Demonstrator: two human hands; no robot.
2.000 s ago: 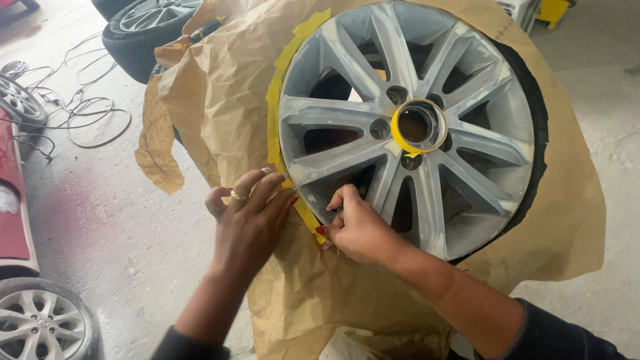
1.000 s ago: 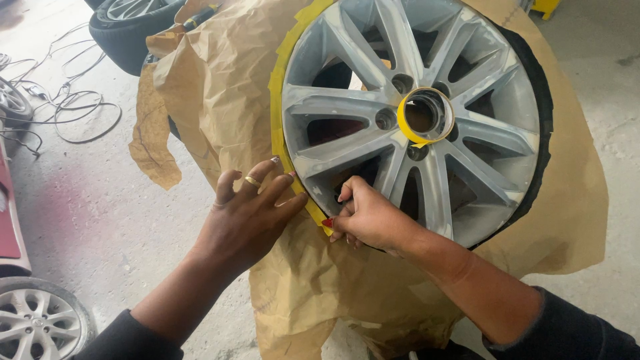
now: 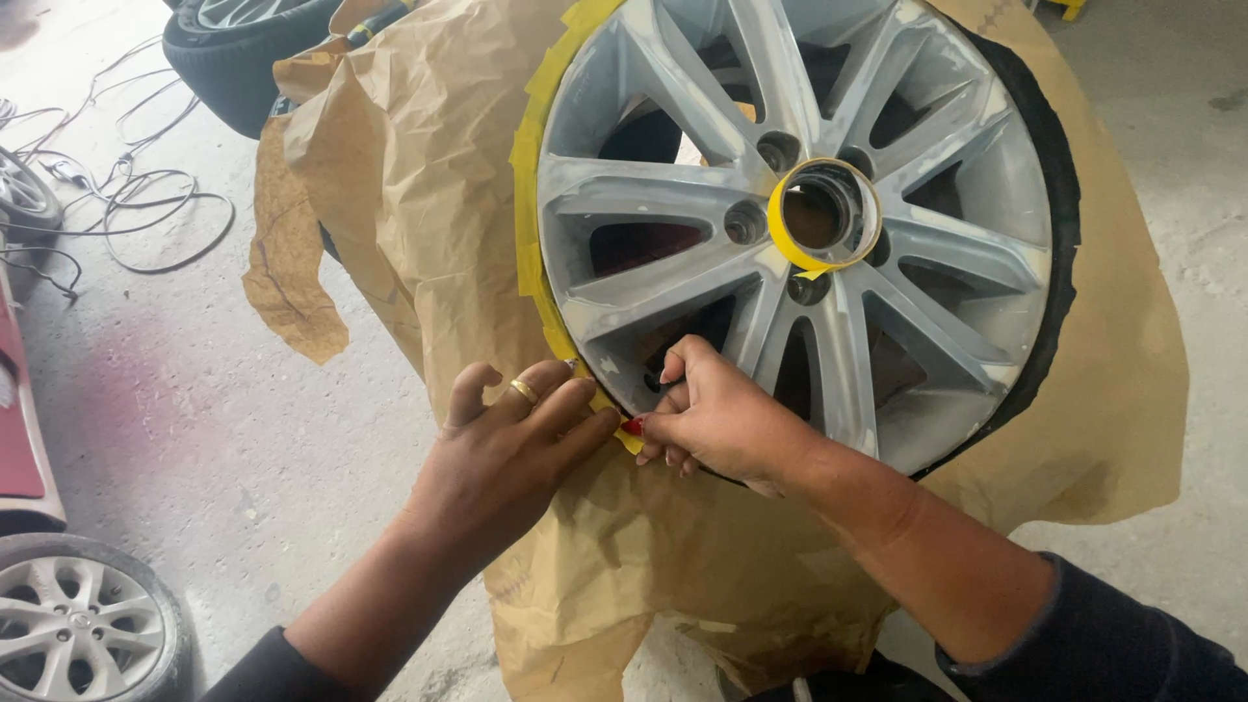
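A grey alloy wheel rim with whitish patches lies face up over brown masking paper. Yellow masking tape runs along the rim's left edge, overlapping the paper. On the wheel hub rests a roll of yellow tape. My left hand, with a ring on one finger, presses its fingertips on the tape at the lower left edge. Beside it, my right hand pinches at the tape's lower end, near a small red thing that I cannot identify. Black tire shows at the rim's right side.
A tire with its wheel lies at the upper left, and another wheel at the lower left. Cables coil on the concrete floor. A red panel stands at the left edge, partly out of view.
My left hand's fingers have spread and shifted slightly down along the rim's edge. My right hand has moved little beside the rim. The view has moved somewhat closer.
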